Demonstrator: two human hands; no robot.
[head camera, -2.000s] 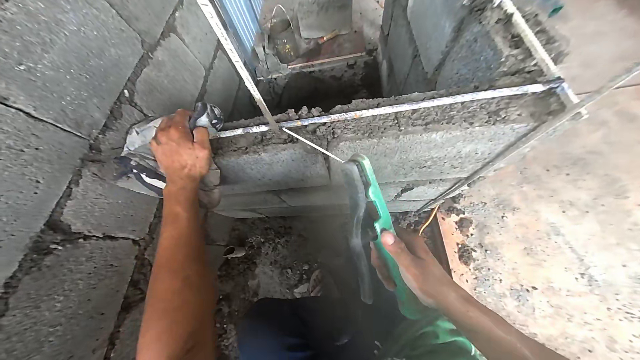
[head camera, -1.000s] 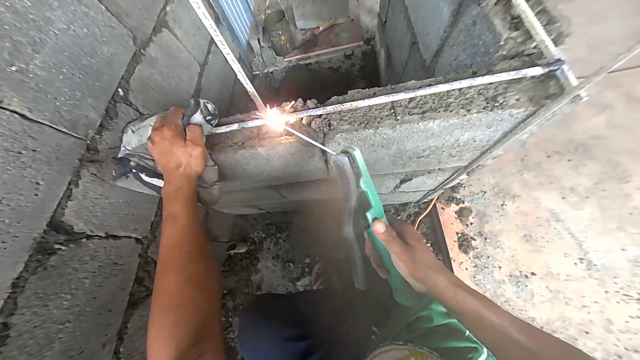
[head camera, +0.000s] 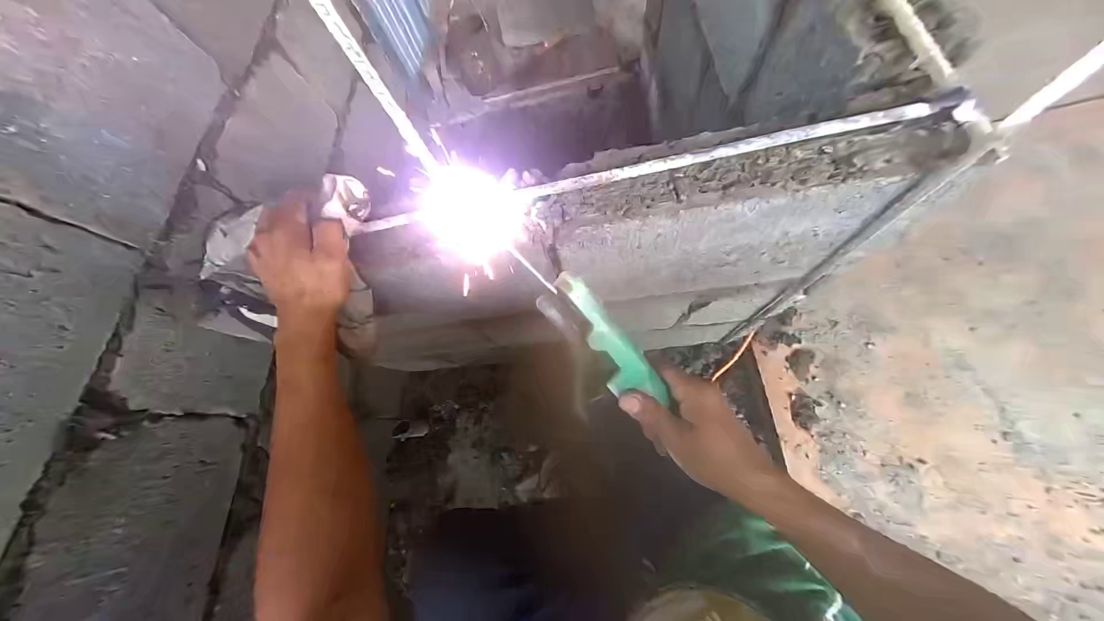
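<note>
My right hand (head camera: 690, 423) grips a green welding electrode holder (head camera: 608, 336), whose thin electrode (head camera: 533, 269) points up and left into a bright welding arc (head camera: 473, 211). The glare hides the spot where a slanting metal bar (head camera: 371, 78) reaches a long metal bar (head camera: 733, 148) lying along the top of the block wall. My left hand (head camera: 302, 254) is closed on a crumpled grey-white wrapping or cloth (head camera: 231, 250) at the long bar's left end. What lies inside the wrapping is hidden.
A concrete block wall (head camera: 78, 129) rises at the left. More bars meet at the right end of the low block wall (head camera: 724, 233). A rough floor (head camera: 966, 371) spreads at the right, with an orange wire (head camera: 733, 355) at its edge. Rubble (head camera: 466, 440) lies below.
Two seconds ago there was no arc; a small one showed a second ago, and now it is much larger and brighter. My left hand stays at the wrapping.
</note>
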